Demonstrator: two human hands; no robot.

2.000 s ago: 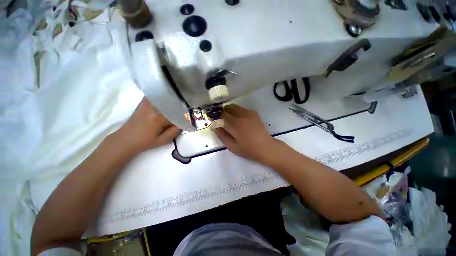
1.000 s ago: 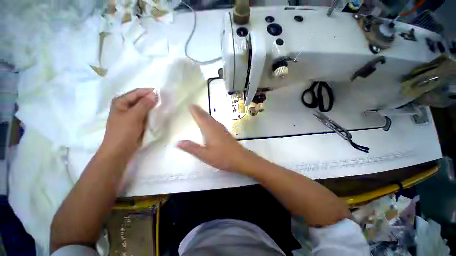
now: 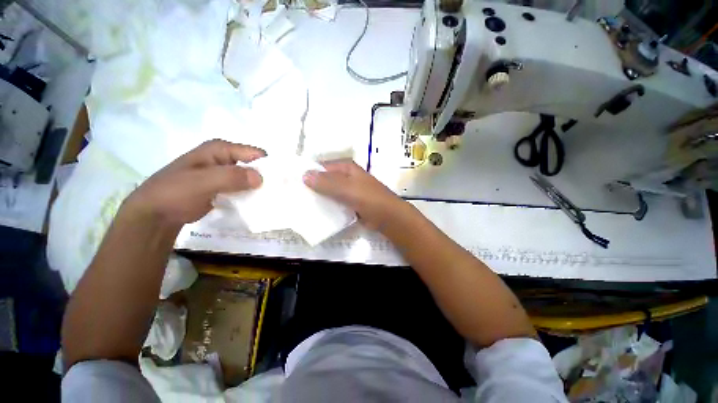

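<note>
A small white fabric piece (image 3: 287, 197) is held in front of me, left of the sewing machine, overexposed. My left hand (image 3: 206, 179) pinches its left edge between thumb and fingers. My right hand (image 3: 346, 187) pinches its right side with the thumb on top. The needle and presser foot area (image 3: 417, 148) is lit, to the right of my right hand, with no hand at it. The thread snips (image 3: 568, 208) lie on the machine bed at right, in front of the black-handled scissors (image 3: 540, 146).
The white sewing machine (image 3: 535, 59) stands at upper right. Heaped white cloth (image 3: 169, 94) covers the left, with cut pieces (image 3: 272, 67) behind my hands. A grey cord (image 3: 352, 55) curves behind. Yellow-edged frames (image 3: 258, 330) and scraps (image 3: 618, 358) are below the table edge.
Both hands have left the needle area and moved left. The large cloth blurred between them a second ago is no longer there; they now hold a small white piece. The view has shifted left.
</note>
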